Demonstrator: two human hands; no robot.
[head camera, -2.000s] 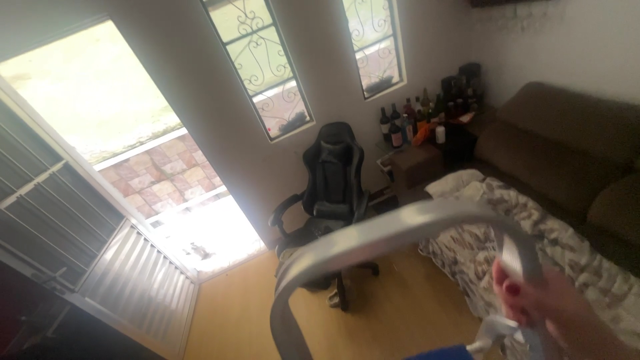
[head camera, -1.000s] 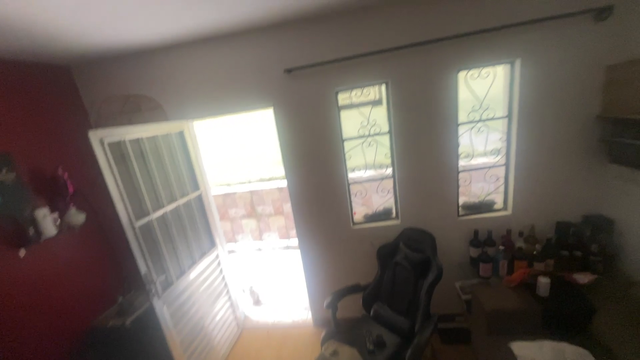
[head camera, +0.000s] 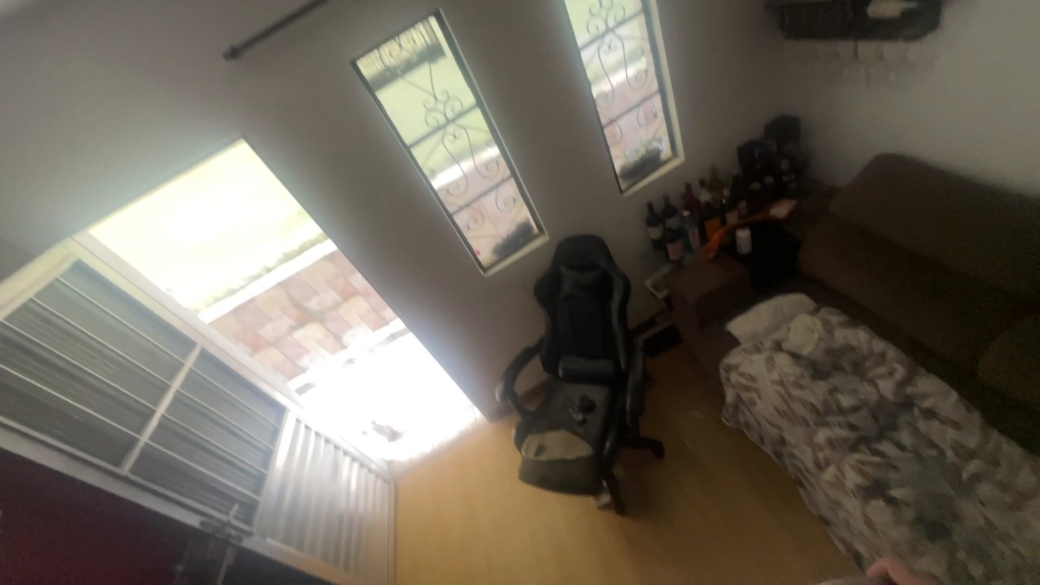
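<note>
Only a small, blurred part of my right hand (head camera: 890, 570) shows at the bottom edge, at the lower right. It is in front of the patterned blanket (head camera: 861, 422) on the sofa side of the room; whether it holds anything is hidden. My left hand is out of view. Near the middle stands a black gaming chair (head camera: 583, 325), with small dark objects (head camera: 580, 409) and a pale patch on its seat.
A white metal door (head camera: 325, 496) stands ajar at the left beside a bright doorway (head camera: 301, 317). Several bottles (head camera: 673, 231) and a white container (head camera: 743, 240) stand near the brown sofa (head camera: 918, 252). Two narrow windows (head camera: 455, 146) have scrolled grilles. Wooden floor (head camera: 471, 520) surrounds the chair.
Two seconds ago my right hand was on a grey curved frame in front of the chair; that frame is now out of view. The view has swung up and back down.
</note>
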